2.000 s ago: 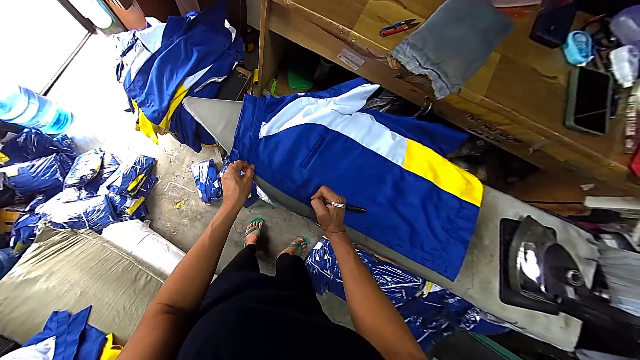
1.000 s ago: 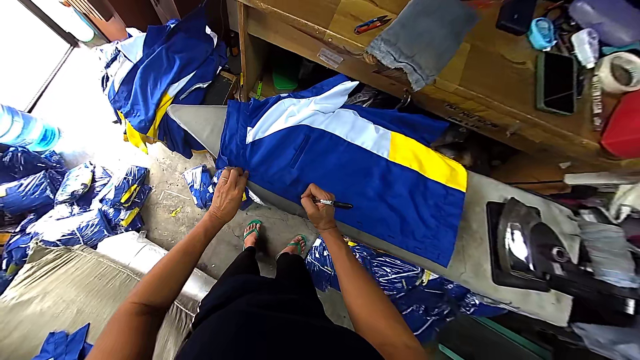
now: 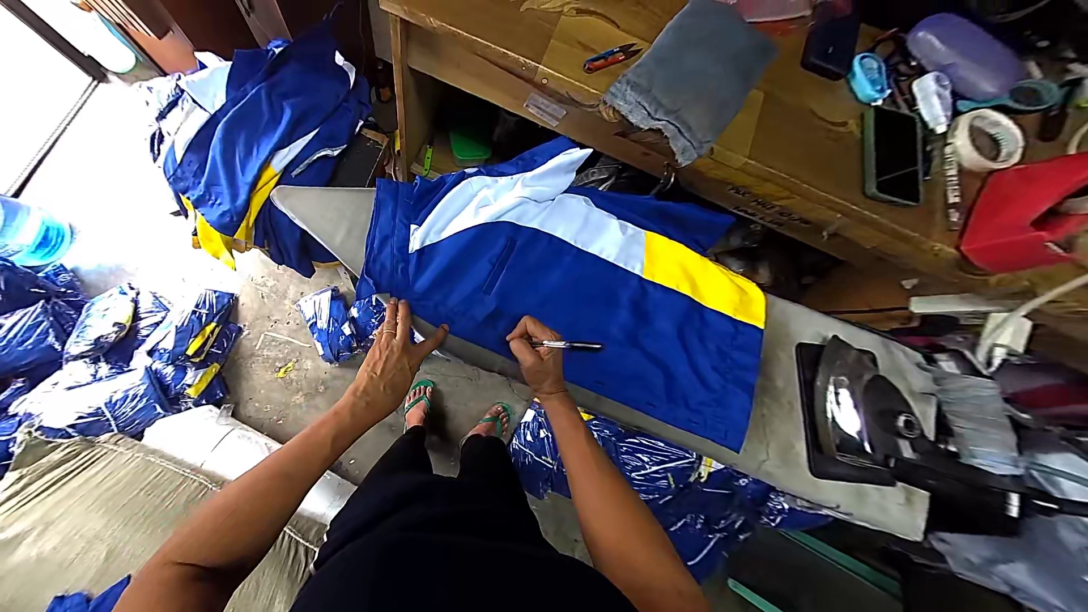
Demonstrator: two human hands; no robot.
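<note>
A blue garment [image 3: 552, 280] with white and yellow panels lies spread along an ironing board [image 3: 323, 217]. My left hand [image 3: 393, 353] rests at the garment's near left edge, by the waistband, with its fingers apart and nothing held. In my right hand [image 3: 538, 350] is a slim pen [image 3: 572, 345], gripped near the garment's front edge, its shaft pointing right over the blue cloth. Whether the pen's hidden end touches the cloth I cannot tell. An electric iron [image 3: 850, 408] stands on a dark rest at the board's right end.
Behind the board is a wooden table [image 3: 527, 59] with thread snips [image 3: 612, 58], a grey cloth [image 3: 693, 76], a phone [image 3: 892, 155] and a tape roll [image 3: 986, 140]. More garments [image 3: 246, 136] are heaped at the upper left. Plastic-wrapped garments [image 3: 119, 365] lie on the floor.
My left hand has gone from fingers close together at the garment's edge to a spread thumb and fingers. The pen stays in my right hand.
</note>
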